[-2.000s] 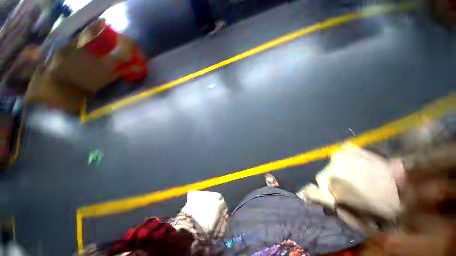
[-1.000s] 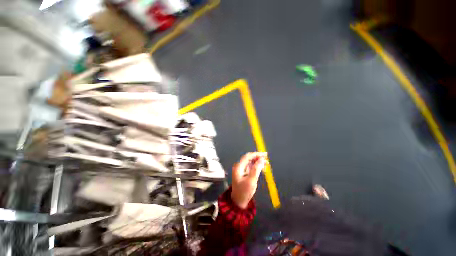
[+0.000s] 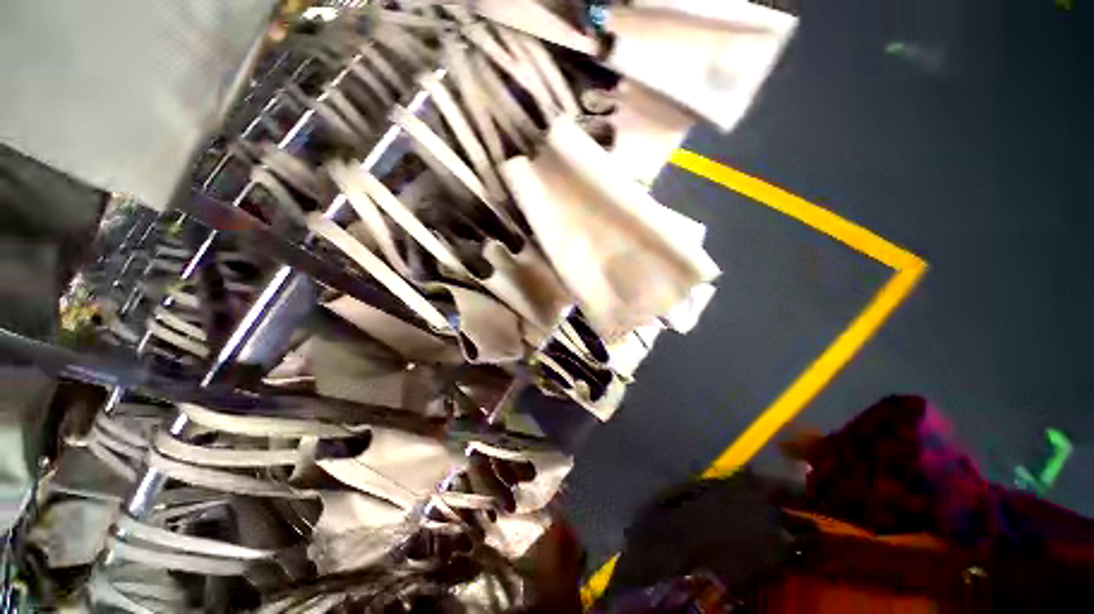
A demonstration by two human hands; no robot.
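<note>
Beige bag bodies [image 3: 618,246] hang close together from a rack of shiny metal tubes [image 3: 258,314] across the left and centre. Their cream handles [image 3: 382,246] loop over the rails in rows. More bags [image 3: 378,486] hang at the lower left, some folded and overlapping. A dark red and magenta sleeve [image 3: 894,462] shows at the lower right, blurred, and I cannot tell which arm it is. Neither my left hand nor my right hand can be made out.
A yellow floor line [image 3: 804,378] makes a corner on the dark grey floor [image 3: 984,156] to the right of the bags. A green scrap [image 3: 1052,462] lies at the right. A large pale surface [image 3: 114,84] fills the upper left.
The view has turned and come closer to the bag rack, which now fills the left and centre. The bare hand seen a second ago in front of the yellow line is gone from view.
</note>
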